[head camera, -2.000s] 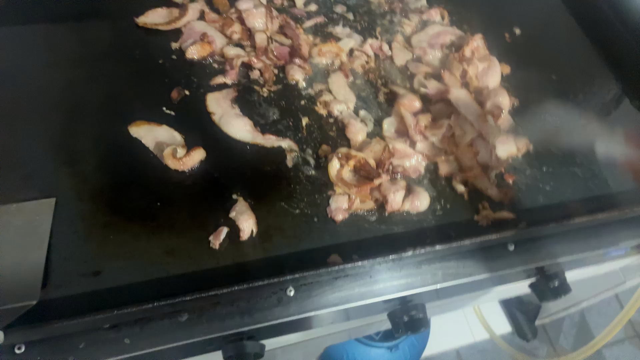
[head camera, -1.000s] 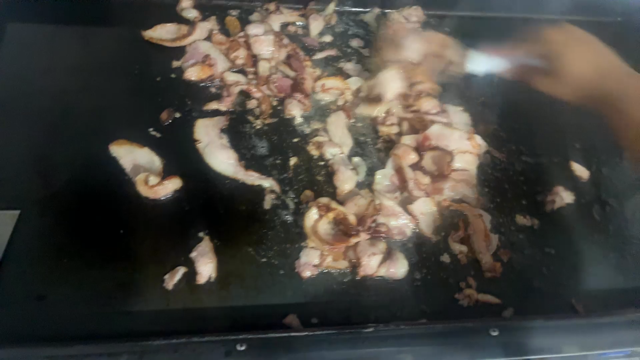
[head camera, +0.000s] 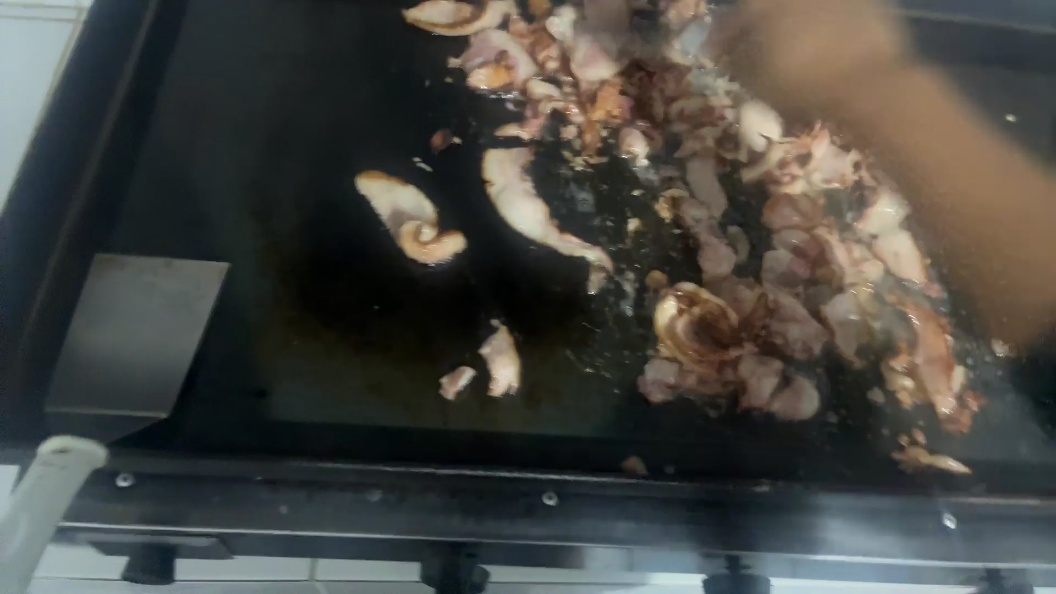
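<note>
Across the upper right, my right hand (head camera: 804, 49) and forearm reach over a black flat-top griddle (head camera: 330, 371). Motion blurs the hand, and the pale utensil (head camera: 693, 41) at its fingers shows only in part. Beneath and beside it lie chopped strips of meat that look like bacon (head camera: 792, 256), in a loose heap from the top middle to the lower right. Left of the heap are a curled strip (head camera: 408, 219), a long strip (head camera: 532, 202) and two small scraps (head camera: 499, 359). My left hand is out of view.
A metal spatula blade (head camera: 140, 334) lies at the griddle's left edge, its pale handle (head camera: 49, 503) reaching past the front rim. Black control knobs (head camera: 454, 569) sit below the front rail (head camera: 346, 499). White tiles (head camera: 33, 82) show at the upper left.
My right hand has moved left over the meat from the right side. Meat in the upper part of the heap has shifted. The view has swung left, showing more of the spatula.
</note>
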